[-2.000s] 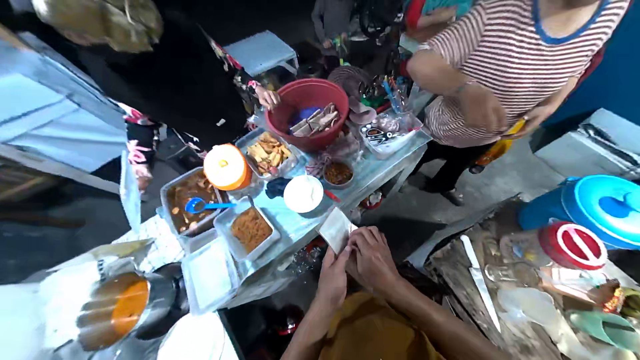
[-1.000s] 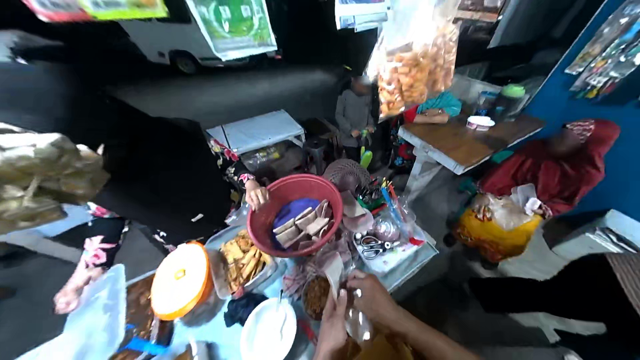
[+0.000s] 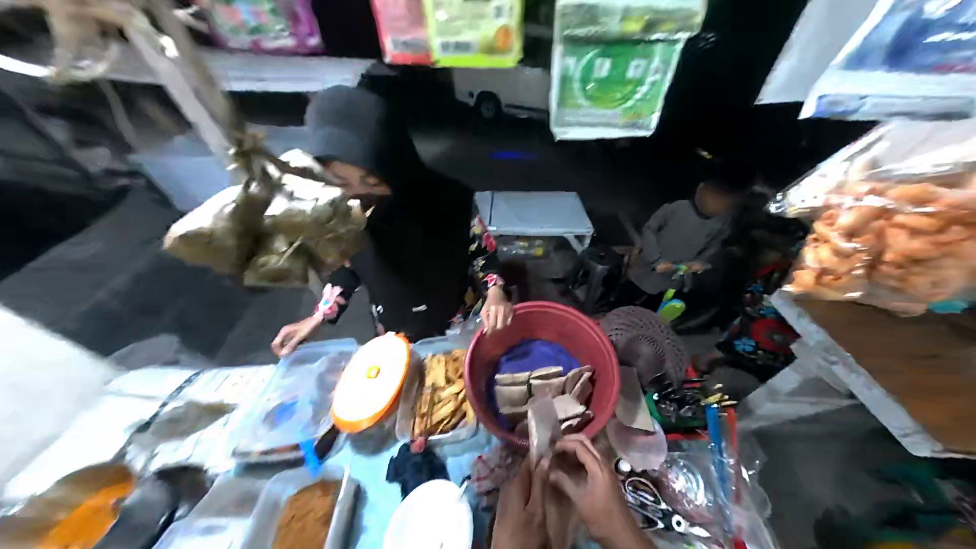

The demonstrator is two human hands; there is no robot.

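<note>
My left hand [image 3: 522, 492] and my right hand [image 3: 583, 476] are close together at the bottom centre, both gripping a folded pale paper piece [image 3: 543, 427]. It stands up from my fingers over the near rim of a red plastic basin [image 3: 608, 366]. Inside the basin, several wrapped flat packets [image 3: 545, 385] rest beside a purple-blue lining [image 3: 534, 354]. Left of the basin is a clear container of fried strips [image 3: 442, 389], then a tub with an orange-rimmed white lid [image 3: 371, 381]. A white round lid or bowl [image 3: 431, 518] lies nearer me.
Across the table, a person in black [image 3: 412, 229] touches the basin's rim. Scissors [image 3: 648, 499] and plastic bags lie to the right. A container of brown crumbs [image 3: 309, 515] is at lower left. Tied packets [image 3: 267, 221] and a bag of orange snacks [image 3: 892, 236] hang at head height.
The view has swung up and left. My hands, still holding the paper, are now by the basin's near rim; two seconds ago they were right of the white lid, away from the basin.
</note>
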